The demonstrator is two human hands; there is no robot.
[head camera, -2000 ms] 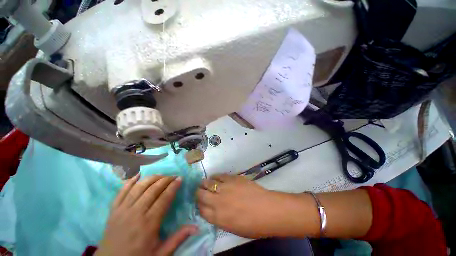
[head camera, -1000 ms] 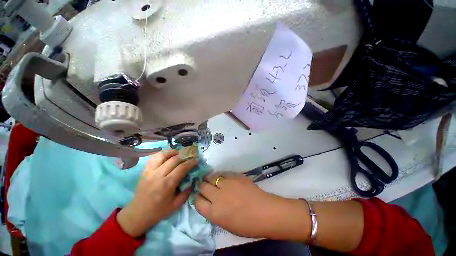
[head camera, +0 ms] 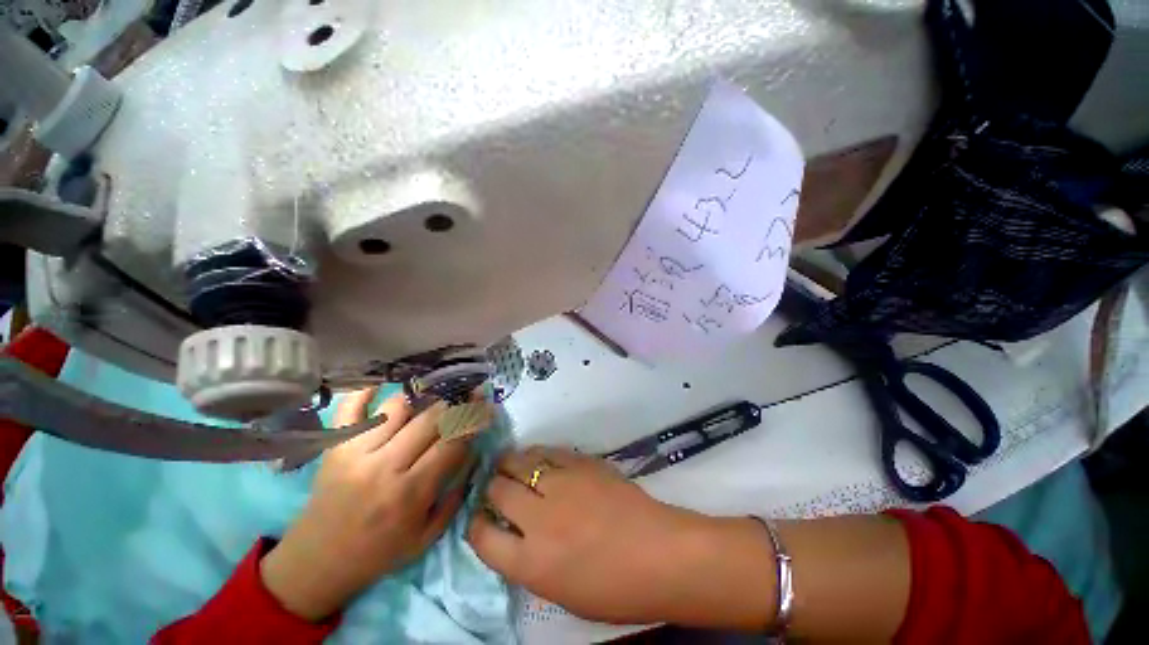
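The thin aqua garment piece (head camera: 139, 517) lies over the left of the table and runs gathered under my hands. My left hand (head camera: 378, 485) is on the cloth just left of the presser foot area, fingertips by the tan-brown block (head camera: 464, 416). My right hand (head camera: 573, 529) pinches the cloth edge just right of and below the block; its fingertips are partly hidden in the folds. The presser foot and needle area (head camera: 454, 378) is mostly hidden under the sewing machine head (head camera: 542, 164).
Thread snips (head camera: 687, 437) lie right of my right hand. Black-handled shears (head camera: 932, 422) lie farther right, by the dark checked cloth (head camera: 983, 239). A paper note (head camera: 712, 227) is stuck on the head. The white tension dial (head camera: 248, 368) and pale curved bar (head camera: 164, 435) stand above the left cloth.
Since the oldest frame my left hand has moved up from flat on the cloth to beside the block, its fingers bunched. My right hand stays near the block. The camera view has shifted slightly.
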